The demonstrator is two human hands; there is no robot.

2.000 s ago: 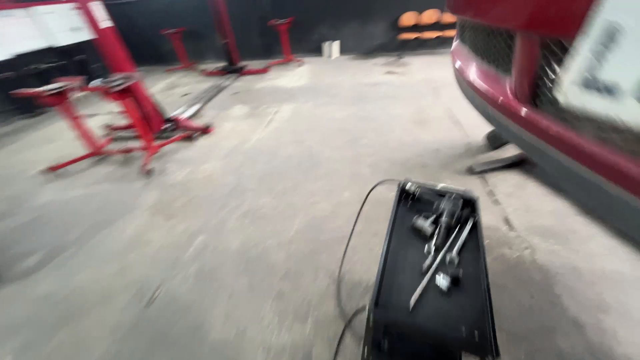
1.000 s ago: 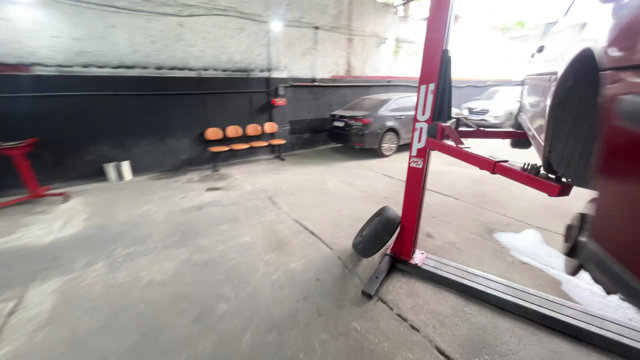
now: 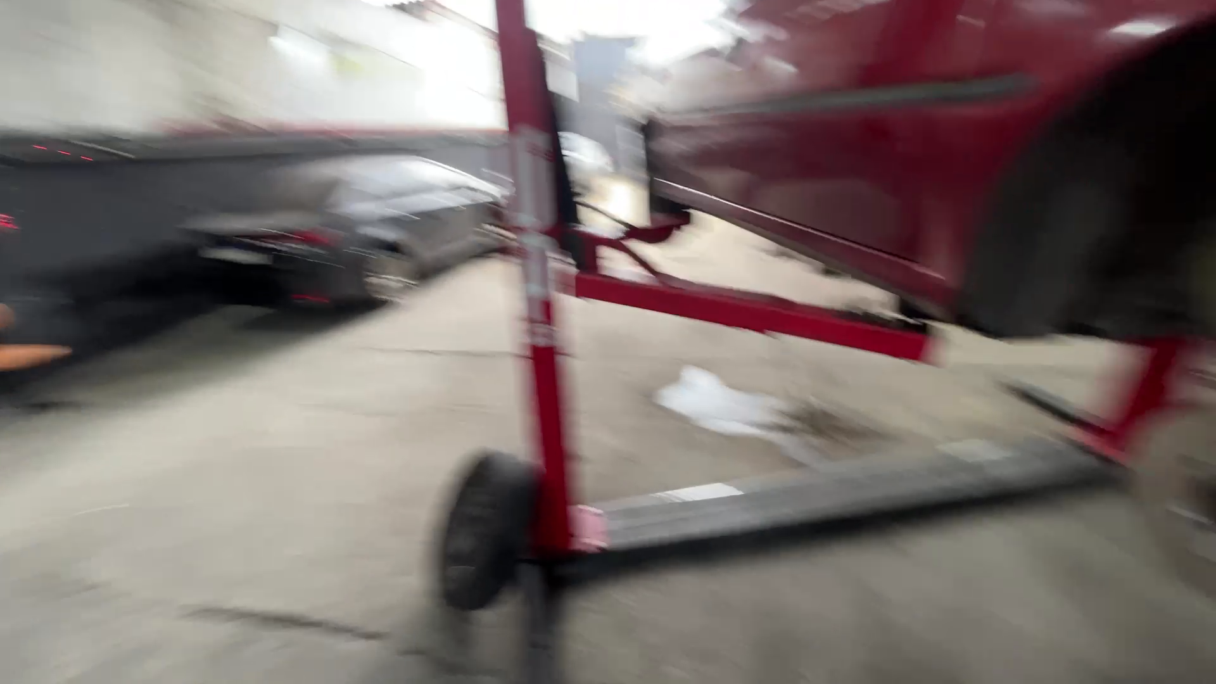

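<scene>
Neither my left hand nor my right hand shows in the head view, which is blurred. A red car (image 3: 807, 180) stands raised at the right, with its dark wheel arch (image 3: 1073, 209) at the edge. Below its sill reaches the red arm of a car lift (image 3: 750, 309), joined to an upright red lift post (image 3: 537, 285). A dark wheel (image 3: 486, 532) leans against the foot of the post.
A grey base beam (image 3: 836, 494) crosses the concrete floor from the post to a second red post (image 3: 1145, 399). White material (image 3: 712, 401) lies behind the beam. A dark car (image 3: 351, 233) is parked by the wall, and part of an orange seat (image 3: 33, 356) shows at far left.
The view has swung far to the right and come closer to the lift post and raised car. The black tool tray seen two seconds ago is out of view.
</scene>
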